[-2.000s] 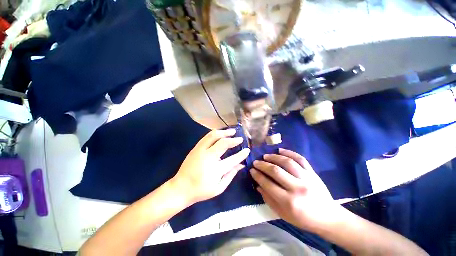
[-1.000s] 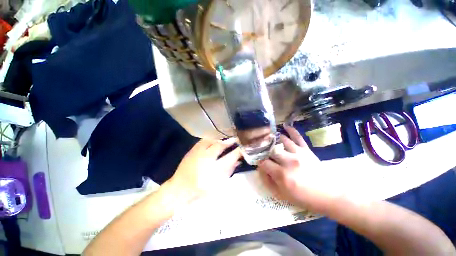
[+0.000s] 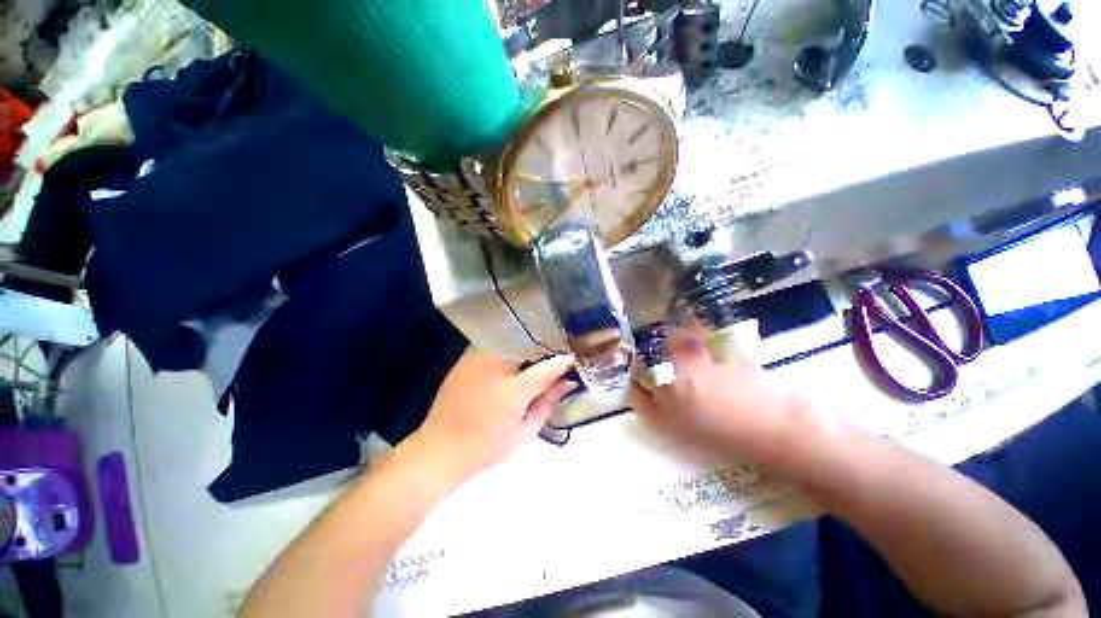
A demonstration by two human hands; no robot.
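Note:
The navy garment panel (image 3: 332, 374) lies left of the needle area, its right part running under my left hand. My left hand (image 3: 477, 404) has its thumb and fingers together on a dark navy edge of cloth beside the chrome guard (image 3: 586, 302). My right hand (image 3: 737, 404) is just right of the guard, fingertips blurred among the dark metal parts; whether it grips cloth cannot be told. The guard hides the needle. A thin dark edge and a small loop show below the fingertips.
Dark red scissors (image 3: 912, 338) lie right of the machine parts, beside a bright display (image 3: 1032, 280). A wristwatch (image 3: 592, 163) and green cone (image 3: 386, 73) are on the machine head. A navy heap (image 3: 242, 199) lies upper left. A purple device (image 3: 42, 489) stands far left.
The navy cloth seen right of the needle and under my hands two seconds ago is gone from there, baring scissors and white table. The view has shifted; both hands stay at the needle area.

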